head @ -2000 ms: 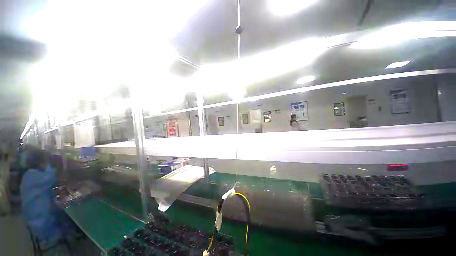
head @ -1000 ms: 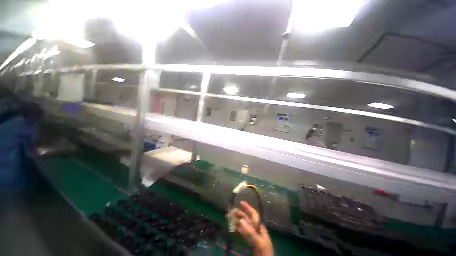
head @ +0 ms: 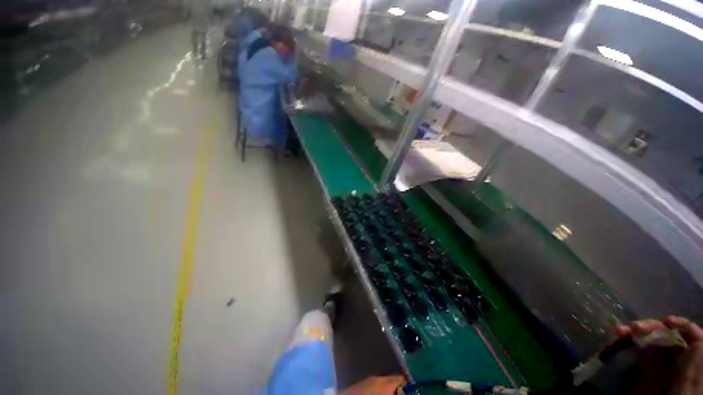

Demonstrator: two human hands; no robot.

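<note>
My left hand (head: 376, 386) is cut off by the bottom edge, its fingertips at one end of a thin black wired part (head: 455, 386) with pale bands. My right hand (head: 664, 351) is at the lower right, blurred and partly cut off, its fingers curled round a pale, yellowish part of what looks like the same wired part. The run between the hands is partly out of the picture. Rows of dark round units (head: 408, 266) lie on the green bench (head: 337, 158) ahead of my left hand.
A white shelf (head: 532, 131) on metal posts runs above the bench. White sheets (head: 439, 163) lie beyond the units. A person in a blue smock (head: 264, 85) sits farther along. A blue-and-white clothed part, apparently my leg, is at bottom centre; yellow line on the floor.
The view has swung left and down, showing the floor and bench edge. The wired part, upright in mid-view before, is now low at the bottom edge, with both hands at it.
</note>
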